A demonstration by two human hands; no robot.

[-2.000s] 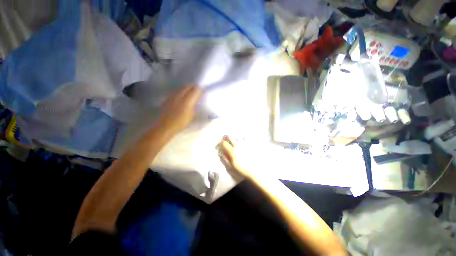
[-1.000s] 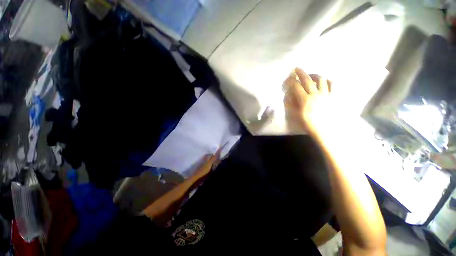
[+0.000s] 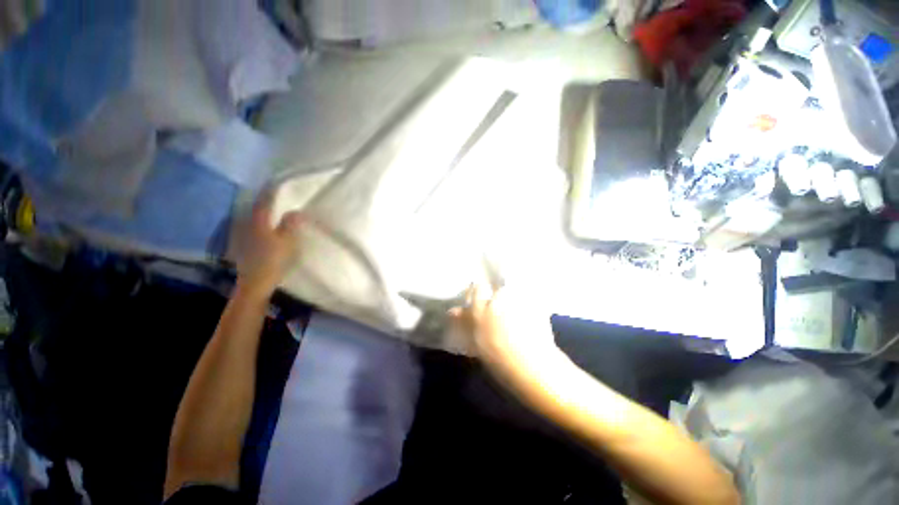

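A broad white fabric piece (image 3: 345, 232) lies on the tabletop in front of me, its right part washed out by the lamp. My left hand (image 3: 268, 242) grips its left edge, with the cloth raised in a fold there. My right hand (image 3: 480, 311) is on the cloth near the table's front edge; glare hides whether its fingers grip it. A pale fabric panel (image 3: 340, 414) hangs below the table edge over my lap. The overlock machine (image 3: 754, 128) stands at the right, with its dark grey side cover (image 3: 629, 148) left of the needle area.
Light blue and white cloth (image 3: 187, 192) is heaped at the left. A red-orange cloth (image 3: 685, 35) lies behind the machine. A crumpled white heap (image 3: 808, 434) sits at the lower right, below table level. White knobs (image 3: 833, 182) line the machine front.
The view has swung back to the table and machine. My left hand has moved from the lap up to the white fabric's left edge. The lap panel now hangs below the table edge, out of my hand.
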